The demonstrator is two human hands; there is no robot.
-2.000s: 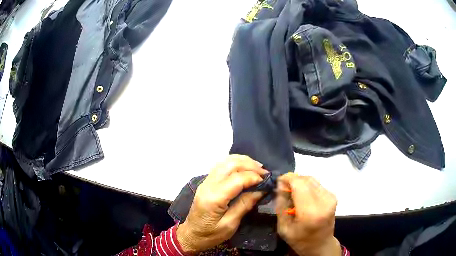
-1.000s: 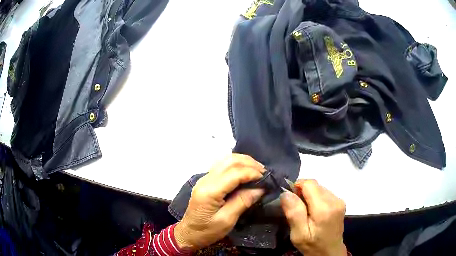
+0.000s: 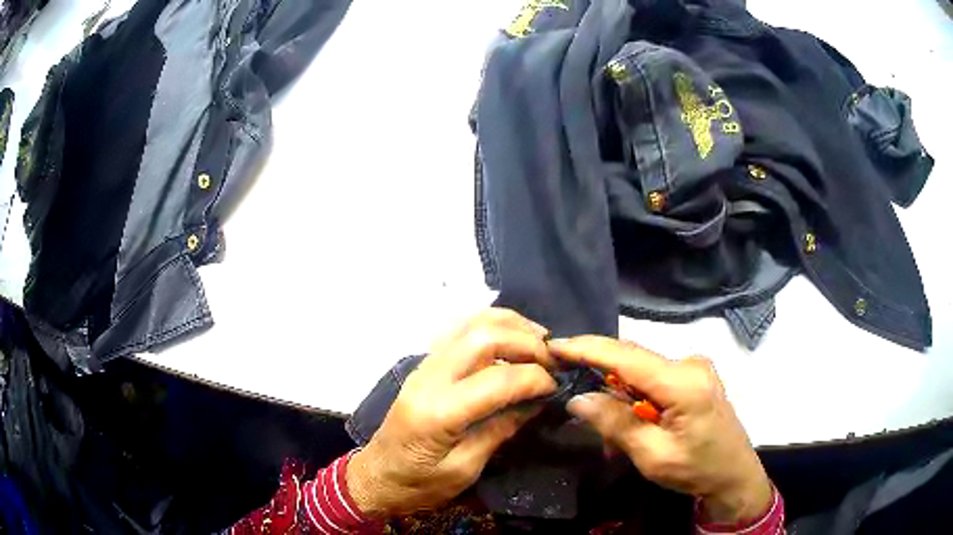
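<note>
A dark denim jacket (image 3: 669,251) lies bunched on the right half of the table, with yellow eagle-like embroidery, "BOY" lettering and gold buttons. Its sleeve (image 3: 549,199) runs down to the table's front edge. My left hand (image 3: 455,408) grips the cloth near the sleeve end. My right hand (image 3: 669,418) holds orange-handled thread snips (image 3: 646,410), partly hidden by the fingers, and its fingertips meet the cloth beside my left fingers. The snips' blades are hidden.
A second jacket (image 3: 157,188) lies open at the left, black lining and grey facing showing. The white table (image 3: 355,209) has a curved front edge. Dark garments (image 3: 42,418) are heaped below it at the left.
My right hand has come in closer to my left fingers, its fingertips now on the cloth. The orange handles show again beneath the fingers. The sleeve end has shifted slightly.
</note>
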